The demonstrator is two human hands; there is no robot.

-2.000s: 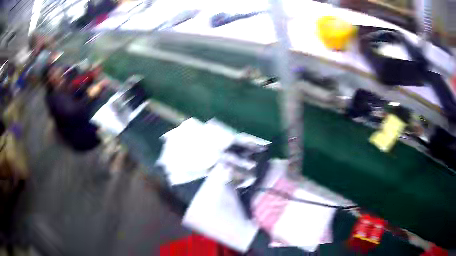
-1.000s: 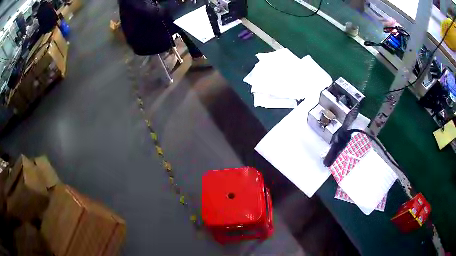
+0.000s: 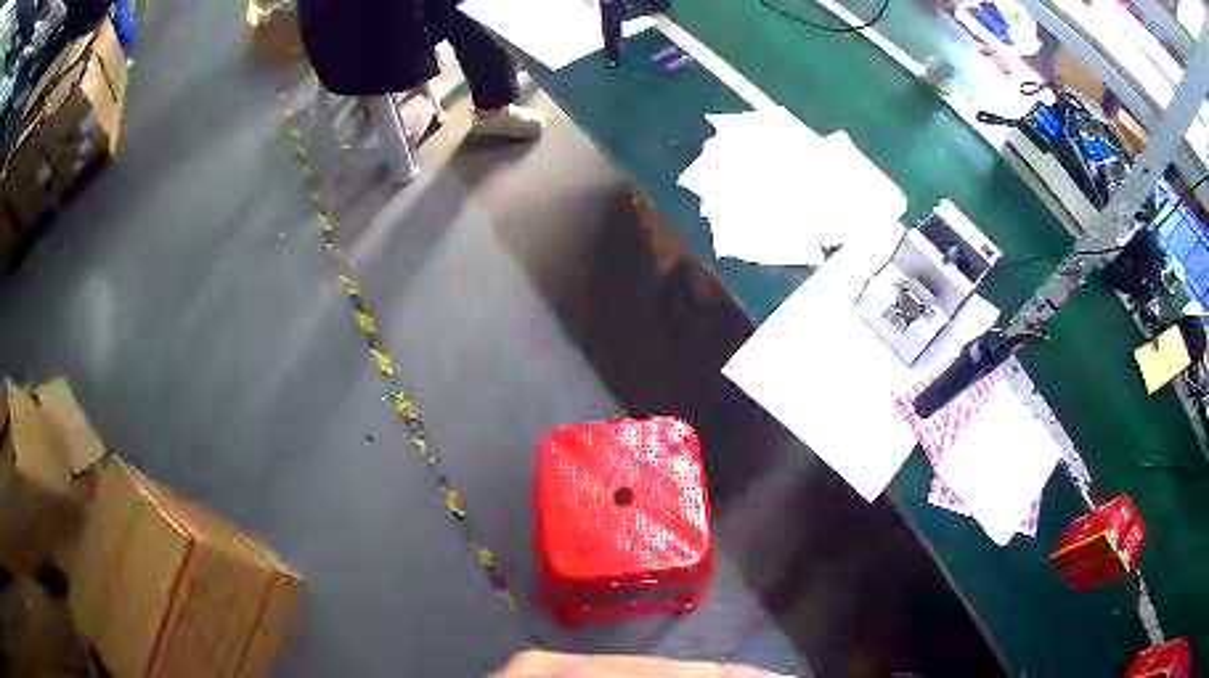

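A skin-toned strip, which looks like part of my right hand (image 3: 636,665), is cut off by the bottom edge at centre. Its fingers and anything in them are hidden. My left hand is not in view. A red plastic stool (image 3: 623,543) with a centre hole stands upright on the floor just beyond the strip. Tan cardboard cartons (image 3: 172,583) stand at the lower left, with flaps raised on the one behind.
The green bench (image 3: 716,212) on the right holds white paper sheets (image 3: 809,411), an open grey-white box (image 3: 915,305), a black object (image 3: 961,374) and small red boxes (image 3: 1100,540). A seated person's leg and shoe (image 3: 508,122) show at the top. A worn yellow-black line (image 3: 385,360) crosses the floor.
The view has swung down from the bench and steadied, with the stool and cartons now clear. The skin-toned strip has appeared at the bottom edge.
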